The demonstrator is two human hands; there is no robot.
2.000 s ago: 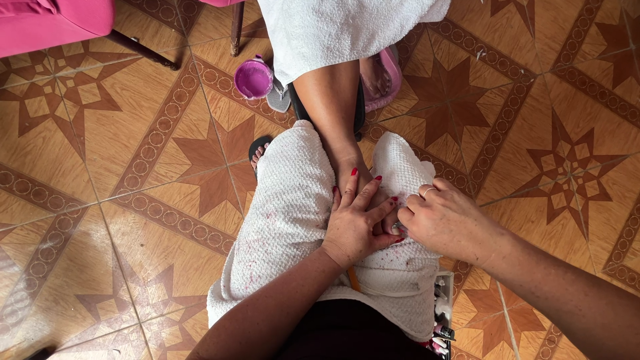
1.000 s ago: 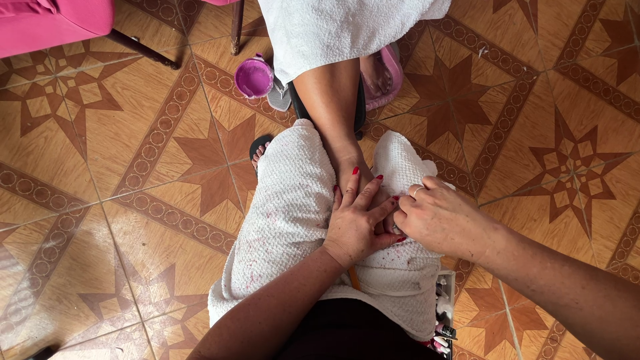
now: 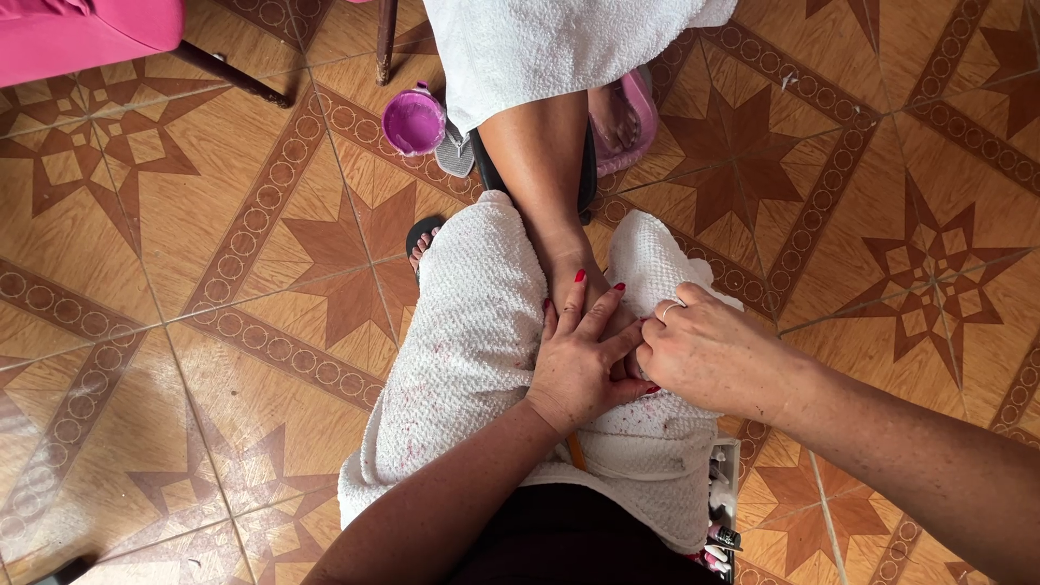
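Another person's bare foot [image 3: 570, 272] rests between my knees, which are covered by a white towel [image 3: 463, 333] with small reddish marks. My left hand [image 3: 578, 366] lies over the foot, its red-nailed fingers spread and its thumb and fingers gripping around the toe end. Close against the toes on the right is my right hand [image 3: 691, 349], curled, with a ring on one finger. Whether it holds a small tool is hidden by its fingers. An orange stick-like thing [image 3: 576, 452] shows on the towel below my left wrist.
A purple bowl [image 3: 413, 122] and a grey flip-flop [image 3: 455, 153] are on the tiled floor. The person's other foot [image 3: 613, 119] is in a pink slipper or tray. At my right thigh stands a box [image 3: 725, 487] of nail polish bottles. A pink chair [image 3: 89, 36] is at upper left.
My right hand has shifted and turned slightly at the toes. My left hand has stayed on the foot.
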